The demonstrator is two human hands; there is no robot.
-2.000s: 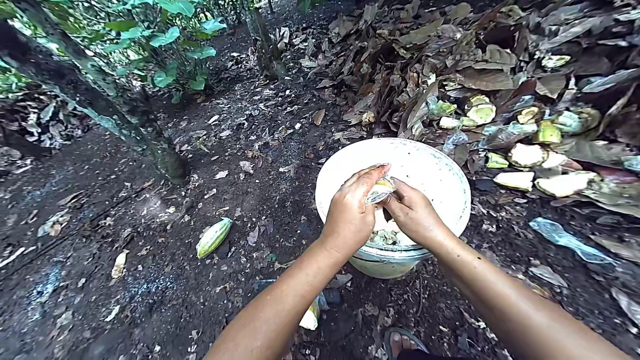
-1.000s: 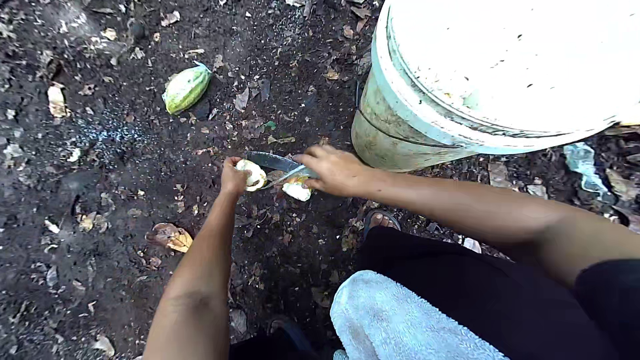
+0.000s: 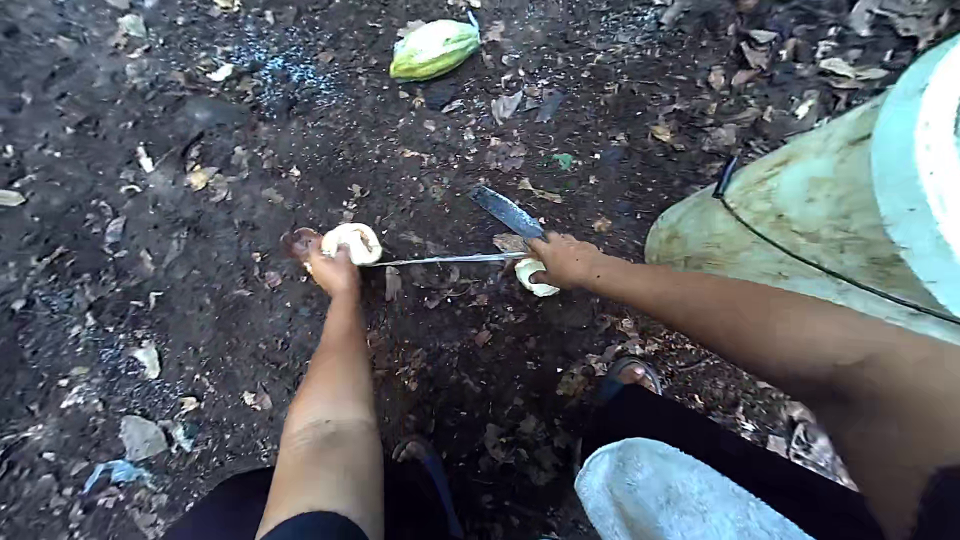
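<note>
My left hand (image 3: pixel 334 271) grips an opened cocoa pod husk (image 3: pixel 362 244) with a pale, hollow cut face. My right hand (image 3: pixel 568 260) is closed around a knife with a dark, broad blade (image 3: pixel 508 212) that points up and left. A thin, pale, translucent strip (image 3: pixel 450 259) stretches between the two hands; whether it is plastic cannot be told. Just under my right hand lies another pale piece of pod husk (image 3: pixel 534 277). Farther up, a whole yellow-green cocoa pod (image 3: pixel 435 50) rests on the soil.
A large whitish bucket (image 3: pixel 795 202) with a dark wire handle stands at the right. Dead leaves and husk scraps litter the dark soil. My sandalled feet (image 3: pixel 634 373) are at the bottom, and a light cloth (image 3: pixel 675 495) lies over my leg.
Both hands were over the bucket two seconds ago; now they are low beside it with husk and knife. Since one second ago they have moved apart. The view has swung down and left.
</note>
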